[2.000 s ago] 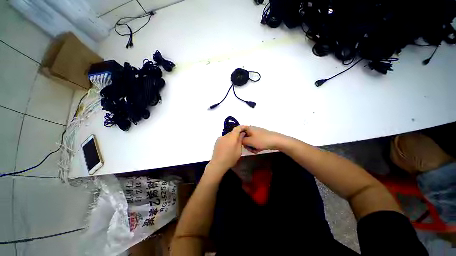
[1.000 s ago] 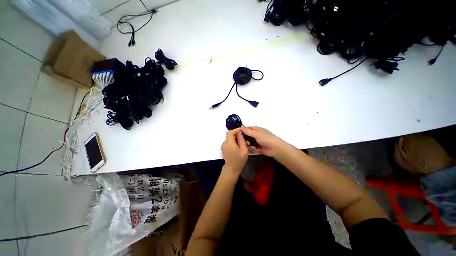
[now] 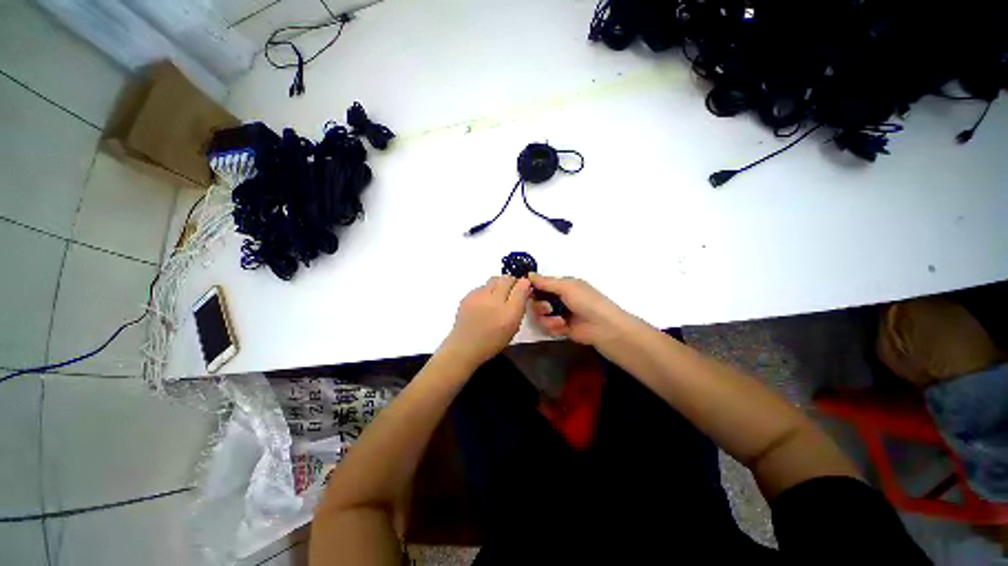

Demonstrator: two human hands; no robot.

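A black coiled cable bundle (image 3: pixel 518 263) is held at its middle between my two hands, near the table's front edge. Its loops show beyond my fingertips and its other end shows under my right fingers. My left hand (image 3: pixel 490 317) pinches it from the left. My right hand (image 3: pixel 577 311) grips it from the right. The fingertips meet and hide the middle of the bundle. A round black piece with a loop and two plug tails (image 3: pixel 538 163) lies on the white table beyond my hands.
A large cable pile (image 3: pixel 818 55) lies at the far right, a smaller pile (image 3: pixel 304 199) at the left. A blue-and-white block (image 3: pixel 235 155), a cardboard box (image 3: pixel 166 124), a smartphone (image 3: pixel 214 328) and white wires (image 3: pixel 166 299) are left. A seated person's leg (image 3: pixel 973 415) is by a red stool (image 3: pixel 884 448).
The bundle's far loops look smaller and turned beyond my fingers. My left hand and forearm have swung out to the left since a second ago. The right hand stays at the bundle.
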